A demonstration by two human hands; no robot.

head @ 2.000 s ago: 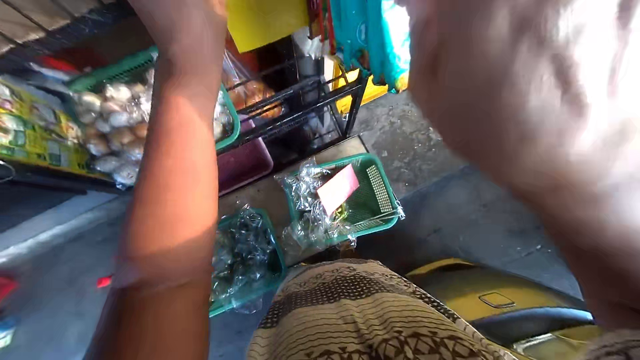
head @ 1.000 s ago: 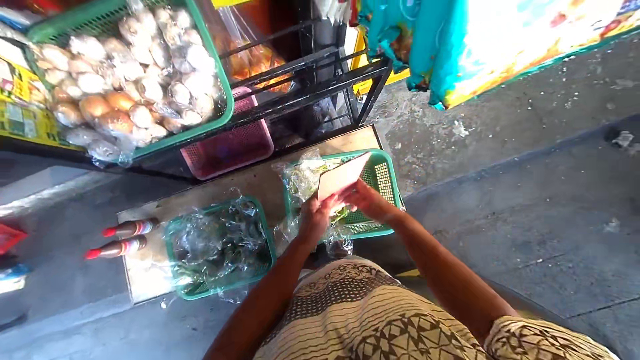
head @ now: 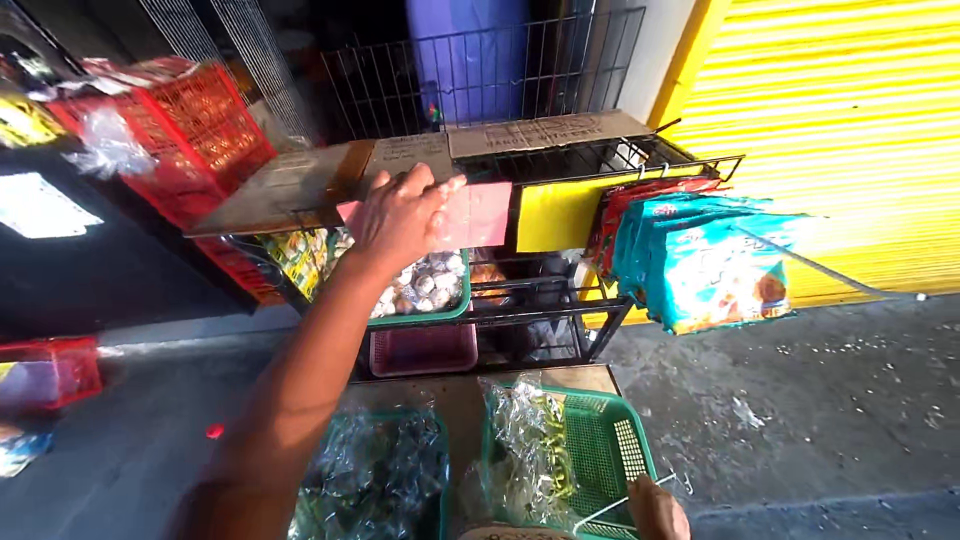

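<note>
My left hand (head: 401, 214) lies on a pink card (head: 480, 217) at the front edge of the cardboard-topped rack, its fingers bent over the card's upper edge; whether it grips the card is unclear. A yellow card (head: 559, 217) hangs just right of it. Low in the view, my right hand (head: 658, 510) is closed around a thin white wire or stick (head: 607, 514), over the right rim of a green plastic basket (head: 630, 420). Clear plastic bags with green vegetables (head: 536, 450) fill that basket's left side.
Another green basket (head: 446, 465) of bagged produce stands to the left. On the rack are a basket of bagged garlic or onions (head: 427, 285) and a pink basket (head: 424, 349) below. Teal snack packs (head: 712, 262) hang at the right; a red crate (head: 172, 127) stands upper left.
One second ago both hands were together holding a card above the green basket. Now my left hand is up at the rack with the pink card, and my right hand is apart, low. The view has tilted up.
</note>
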